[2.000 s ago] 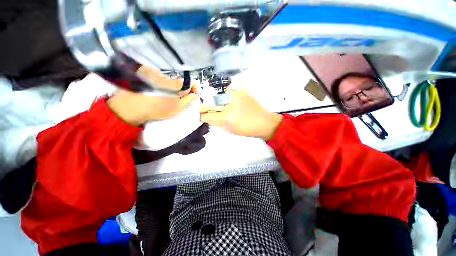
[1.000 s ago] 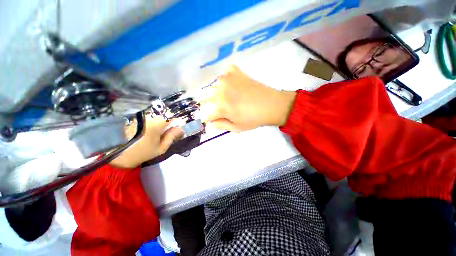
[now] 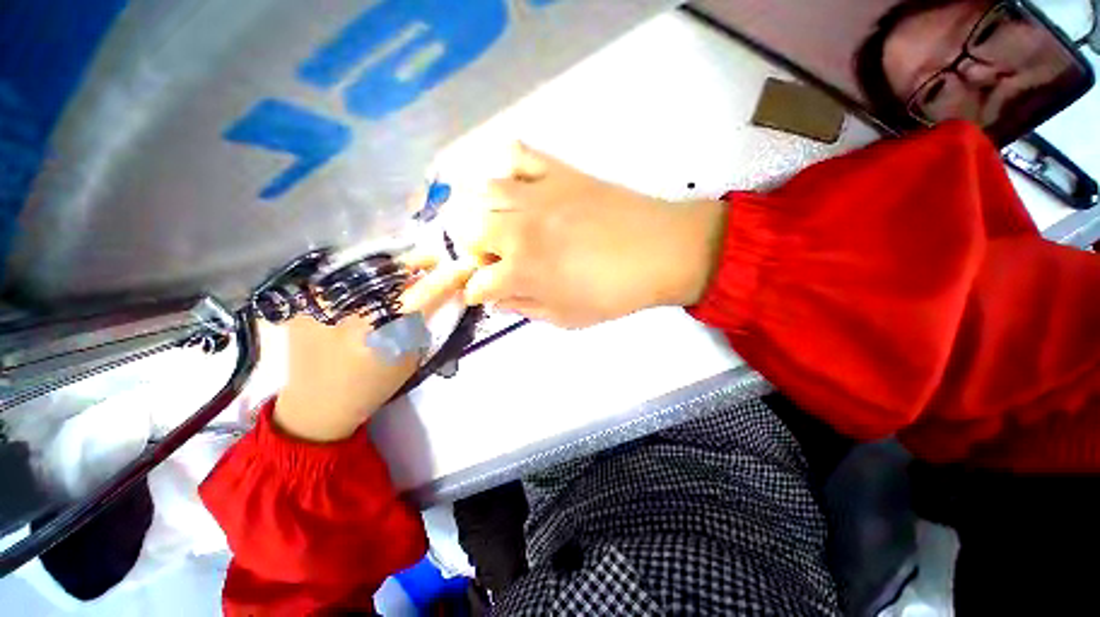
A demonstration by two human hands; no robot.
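The white sewing machine head with blue lettering fills the upper left, close to the camera. Its tension assembly covers part of my left hand. My right hand lies on the table by the needle area, fingers bent and meeting the left fingertips. Glare and the machine hide what the fingertips press on. A strip of dark fabric shows just below my hands. A small blue tab shows above the fingers. White garment cloth lies at the left.
The white table has a ruled strip along its front edge. A cardboard scrap and a phone showing a face lie at the upper right. A slim black tool lies beside the phone. My lap in checked cloth is below the table edge.
The view has tilted and moved closer to the machine head, so it fills more of the upper left. My right fingers now meet the left fingertips. The green and yellow loops have left the view.
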